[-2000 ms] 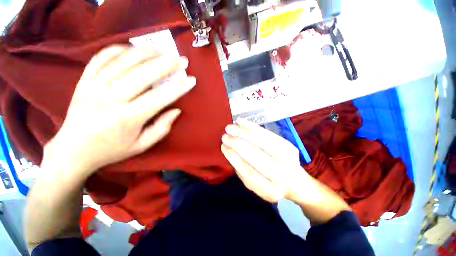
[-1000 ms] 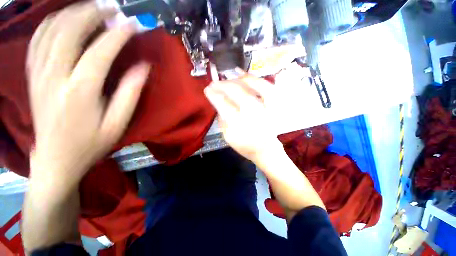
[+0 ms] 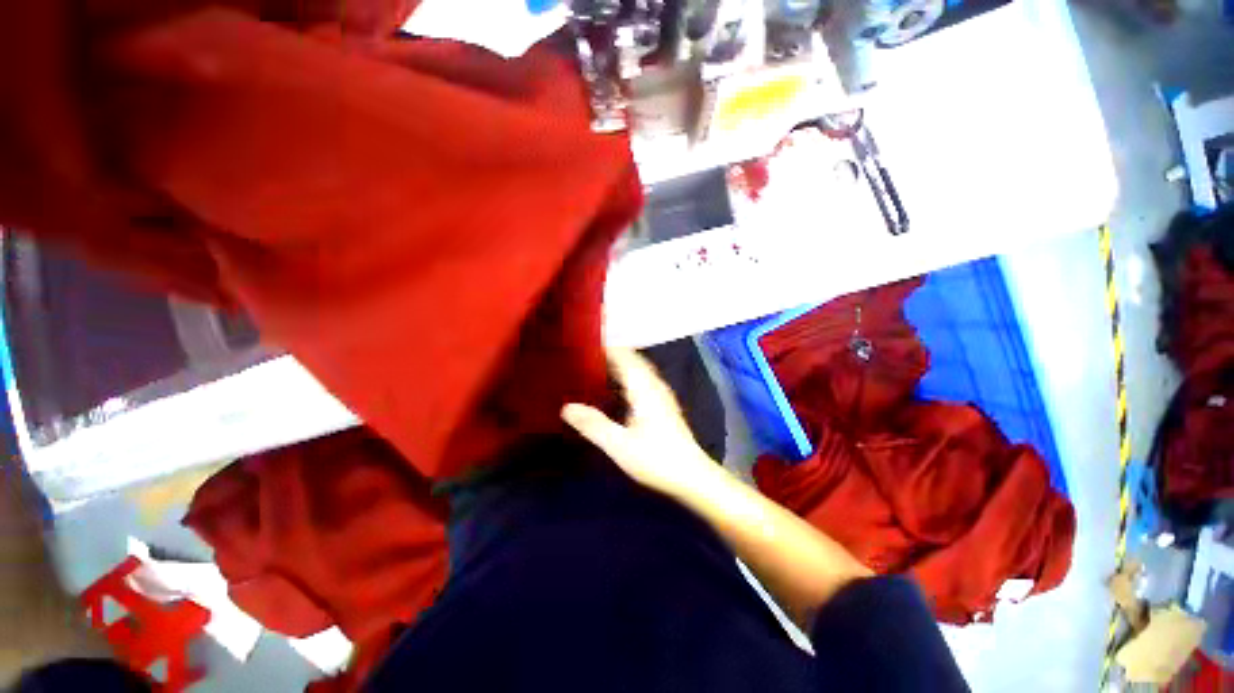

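The red garment [image 3: 393,203] is lifted and bunched over the left of the white machine table, with a pointed fold hanging past the front edge towards my lap. Its right edge lies by the presser foot [image 3: 608,102] of the overlock machine; whether it is under the foot I cannot tell. My right hand [image 3: 639,422] is at the garment's lower right edge, below the table edge, thumb and fingers apart, not gripping the cloth. My left hand is not visible; only a dark sleeve shows at the bottom left corner.
A blue bin [image 3: 972,332] at the right below the table holds red garments [image 3: 920,474]. A red garment heap [image 3: 325,535] hangs below the table's front edge. A red plastic stool [image 3: 146,626] stands on the floor left. A slotted metal bracket [image 3: 882,176] and red scraps lie on the table.
The garment has been lifted and swung over the table's left part. My right hand has moved from beside the presser foot down below the table edge. My left hand has gone out of sight.
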